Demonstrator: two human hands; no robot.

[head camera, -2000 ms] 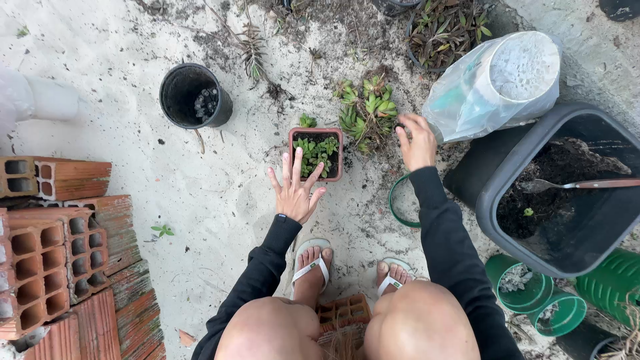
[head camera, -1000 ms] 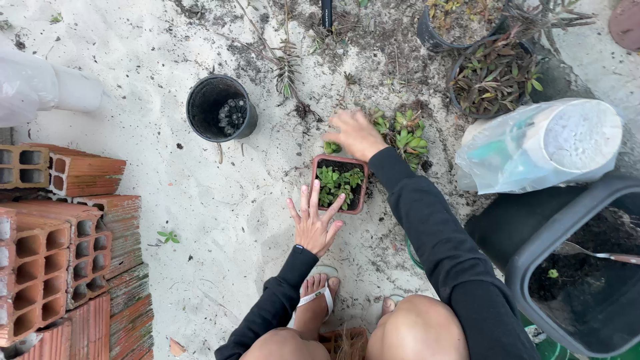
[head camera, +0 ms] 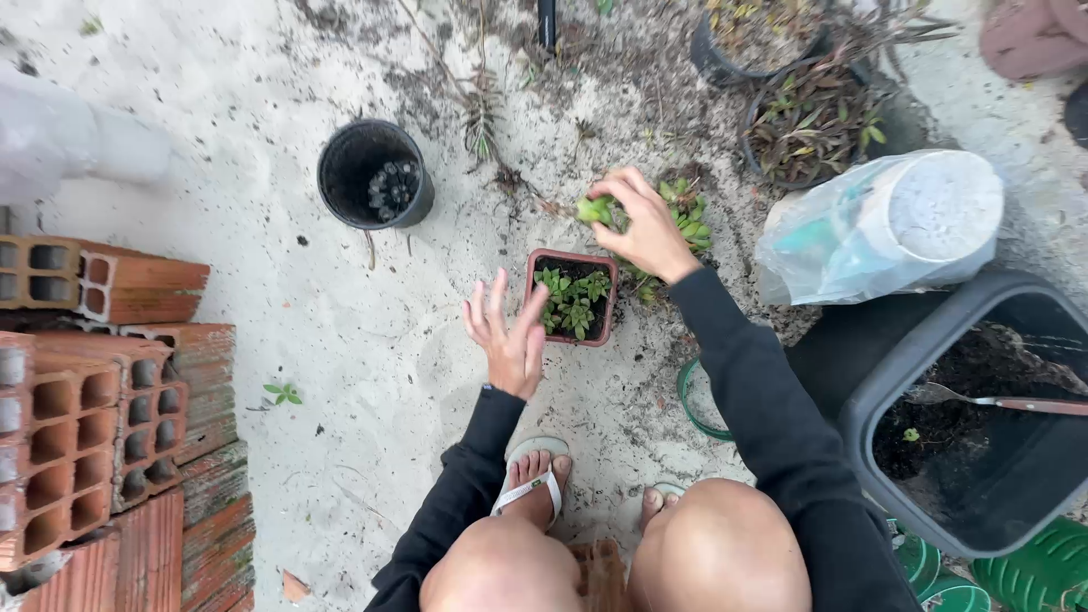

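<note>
My right hand (head camera: 642, 223) pinches a small green plant cutting (head camera: 592, 209) between thumb and fingers, above the sand. Just below it stands a square terracotta-coloured pot (head camera: 609, 319) with dark soil and small leafy green plants (head camera: 571, 299). My left hand (head camera: 508, 340) is at the pot's left side, fingers spread, holding nothing; whether a fingertip touches the rim cannot be told. A clump of succulent plants (head camera: 690, 223) lies on the sand, partly hidden behind my right hand and wrist.
A black pot (head camera: 340, 183) with dark lumps stands at upper left. Hollow clay bricks (head camera: 149, 416) are stacked at left. To the right are a bagged white container (head camera: 943, 204), a grey bin (head camera: 867, 416) with soil and a wooden-handled tool (head camera: 1033, 405), a green ring-shaped rim (head camera: 687, 395) and potted plants (head camera: 803, 127).
My right hand has moved from the right of the succulent clump to above the square pot, and now holds a green cutting. My left hand stays beside the pot.
</note>
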